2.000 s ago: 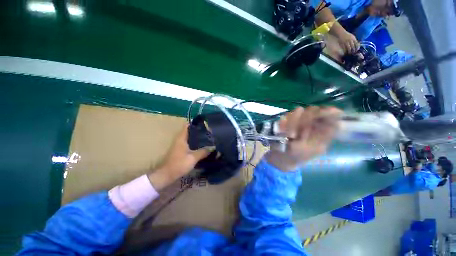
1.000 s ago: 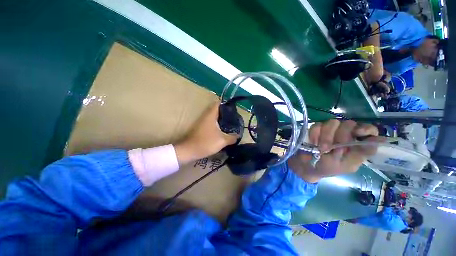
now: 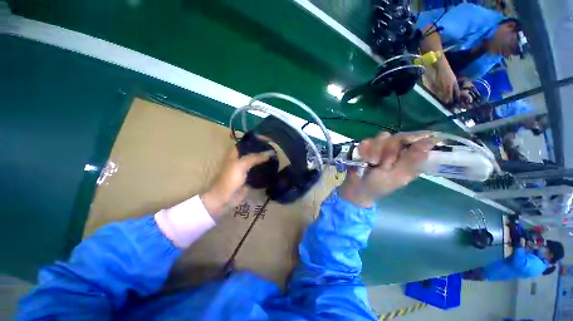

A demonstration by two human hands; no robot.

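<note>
My left hand (image 3: 235,175) grips a black headset (image 3: 292,182) by an ear cup, above the cardboard mat (image 3: 163,147). Pale wire hoops (image 3: 327,135) curve around the headset's black inner strap (image 3: 283,135). My right hand (image 3: 389,164) is closed around the front of the white electric screwdriver (image 3: 462,162), which lies sideways in view. Its metal nozzle (image 3: 342,164) points at the hoops; whether it touches the headset cannot be told. A thin black stalk (image 3: 245,238) hangs from the headset over the mat.
The green conveyor (image 3: 207,50) with white rails runs behind the mat. Across it are a headset (image 3: 399,75), a pile of black headsets (image 3: 391,28) and a person in blue (image 3: 468,28). Another headset (image 3: 482,237) lies at the right. A blue bin (image 3: 435,291) stands on the floor.
The headset has turned in my left hand, and its hoops show at a different angle. The view has shifted. My right hand still holds the screwdriver at the hoops.
</note>
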